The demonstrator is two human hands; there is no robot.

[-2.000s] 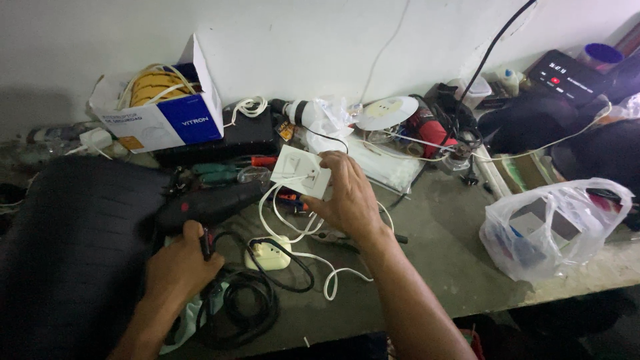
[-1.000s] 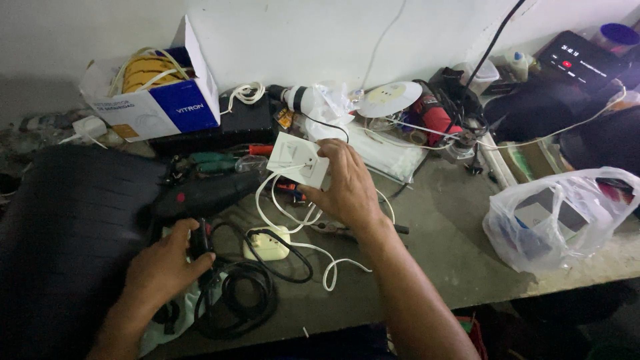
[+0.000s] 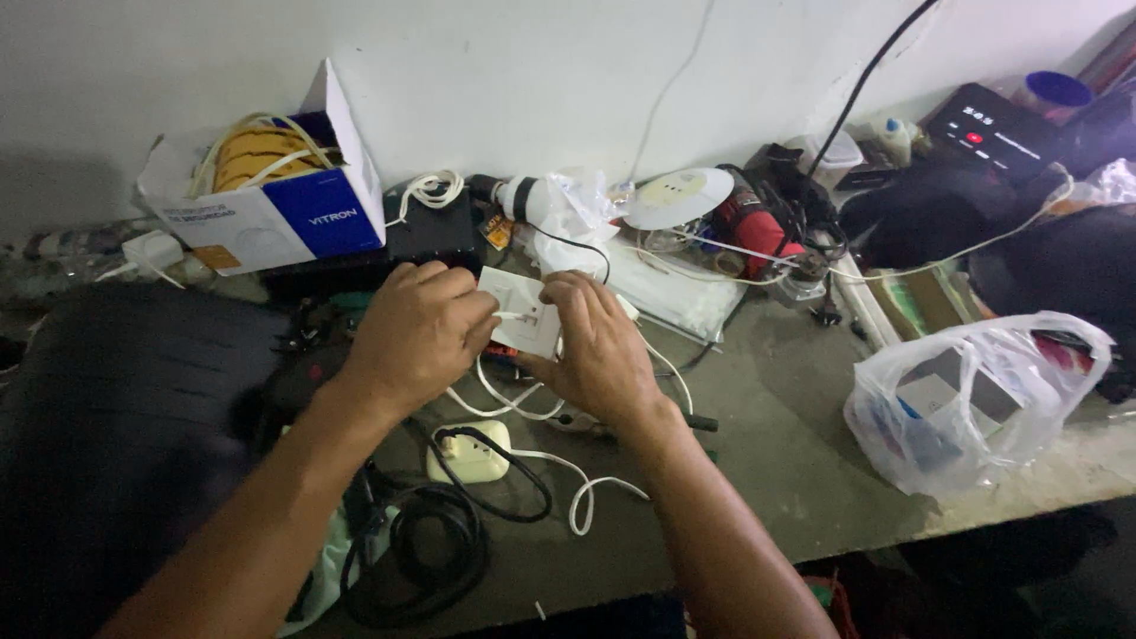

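My right hand [image 3: 599,346] grips the right side of a white wall socket plate [image 3: 517,311] above the bench. At the plate's left side, my left hand [image 3: 430,328] has its fingers bent around a white cable [image 3: 510,315] that lies across the plate's face; its fingertips are partly hidden. White cable [image 3: 493,404] loops hang below the plate. A cream socket block [image 3: 470,451] with a black plug in it rests on the bench beneath the hands. Beside it lies a coiled black cord [image 3: 435,550].
An open cardboard box [image 3: 257,222] holding a yellow coil stands at back left. A black ribbed object [image 3: 115,444] fills the left. A round white fixture [image 3: 679,197] and a red tool [image 3: 754,232] lie behind. A plastic bag [image 3: 976,408] sits near the right front edge.
My left hand has left the black tool and cord at lower left and moved up and right to the socket plate. My right hand still holds the plate.
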